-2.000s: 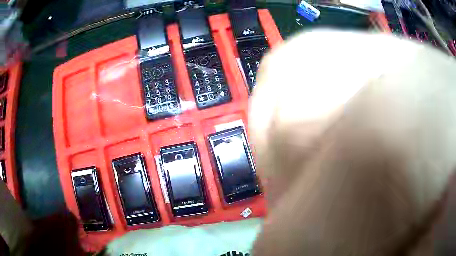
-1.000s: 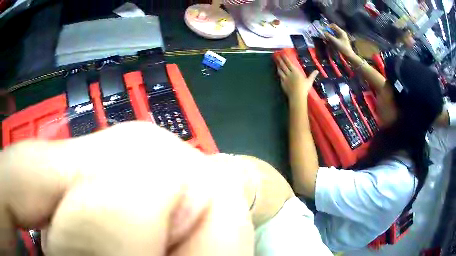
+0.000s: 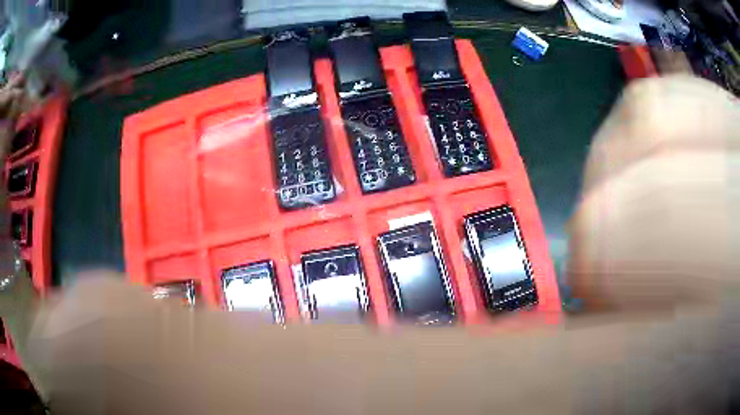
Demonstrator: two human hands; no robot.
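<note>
A red foam tray (image 3: pixel 162 194) lies in front of me. Three open black flip phones stand in its back row; the leftmost (image 3: pixel 300 154) has clear film (image 3: pixel 231 128) with shiny edges stretching left over an empty pocket. Several closed phones (image 3: pixel 414 271) sit in the front row, their lower parts partly covered by skin. A large blurred arm or hand crosses the whole bottom edge, with a rounded end at lower left (image 3: pixel 89 316). Another blurred hand-like shape (image 3: pixel 665 186) is at the right, beside the tray. Fingers, anything held, and which hand is which cannot be made out.
A blue and white clip-like item (image 3: pixel 530 44) lies behind the tray on the dark green mat (image 3: pixel 568 97). Another red tray (image 3: pixel 50 186) with phones is at the far left. A pale grey stack (image 3: pixel 349 10) and pale round bases are at the back edge.
The view has swung back left from the neighbouring worker, who is out of view, to the tray. The blurred skin has spread along the bottom and right, uncovering more phones. The film still lies at the leftmost open phone.
</note>
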